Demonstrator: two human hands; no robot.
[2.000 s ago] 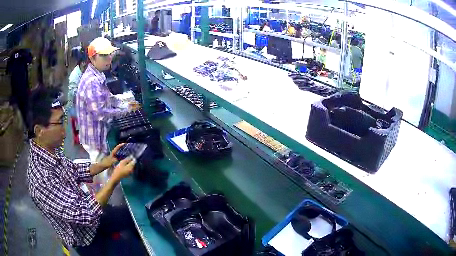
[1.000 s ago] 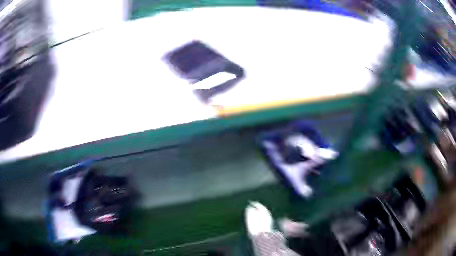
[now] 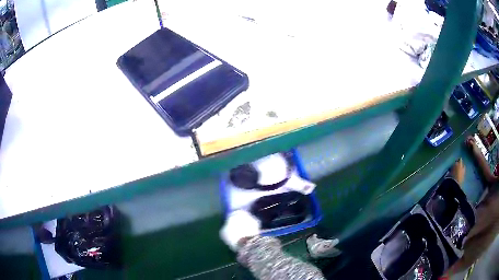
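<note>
My right hand [image 3: 241, 229], in a white glove with a patterned grey sleeve, is at the near left corner of a blue tray [image 3: 316, 217]. It overlaps the rim; its fingers are blurred, so I cannot tell if it grips. Over-ear headphones [image 3: 244, 176] with a round cup and curved band lie on the tray's white liner. A black oval case [image 3: 282, 209] lies in its near half, and a small white piece [image 3: 304, 186] shows at the right. My left hand is not in view.
A flat black device [image 3: 183, 79] lies on the white shelf. Another blue tray [image 3: 41, 254] with a black moulded tray [image 3: 87, 238] is at lower left. Black moulded trays [image 3: 407, 246], a crumpled white cloth or glove [image 3: 323, 246], a green post [image 3: 427, 109] and another person's arm [image 3: 481, 229] are nearby.
The view has swung from along the line to the shelf and blue tray. My gloved hand, below the tray one second ago, is now at its corner.
</note>
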